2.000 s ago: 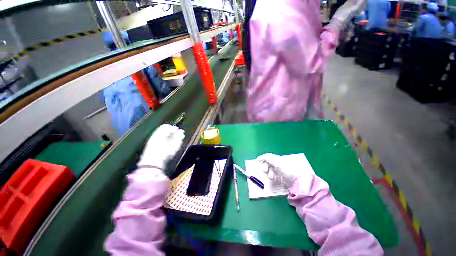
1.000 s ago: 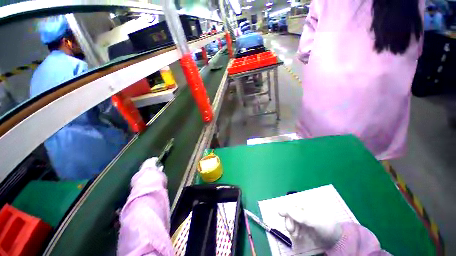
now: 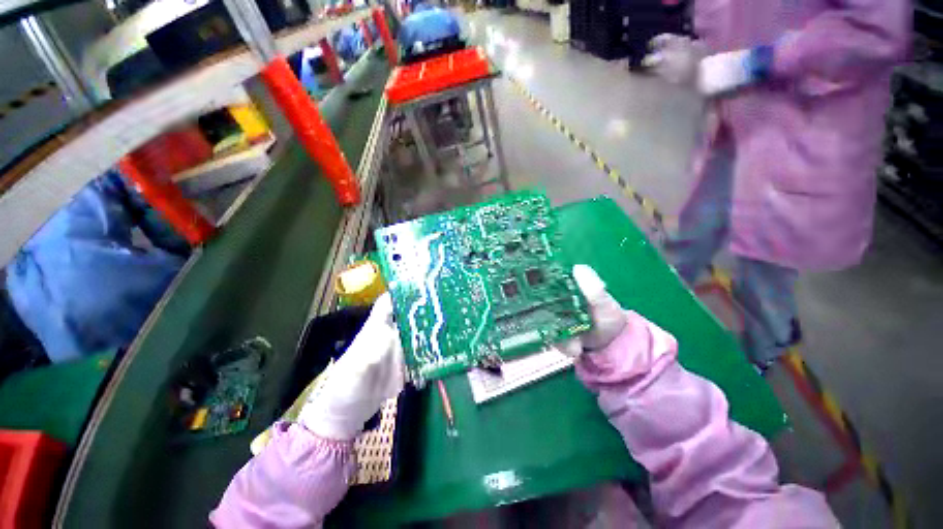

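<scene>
A green circuit board [image 3: 481, 284] is held up above the green mat, its flat solder side with silvery tracks and two dark square chips facing me. My left hand [image 3: 362, 377], white-gloved, grips its left edge. My right hand [image 3: 600, 310], also white-gloved, grips its right edge. White paper [image 3: 517, 374] lies on the mat, partly hidden under the board. A slim reddish stick [image 3: 446, 406] lies left of the paper. The black tray [image 3: 405, 449] with a label sheet [image 3: 374, 444] is partly hidden by my left hand and sleeve.
Another board [image 3: 230, 393] lies on the dark green conveyor [image 3: 243, 232] at left. A yellow round container [image 3: 359, 282] stands at the mat's far left corner. Red-wrapped posts [image 3: 310, 129] line the conveyor. A person in pink [image 3: 817, 155] stands at right. A red-topped table [image 3: 439, 74] stands farther back.
My left hand has moved from the conveyor to above the mat. A board is now held between both hands. My right hand has left the paper. The view has shifted, and another board shows on the conveyor.
</scene>
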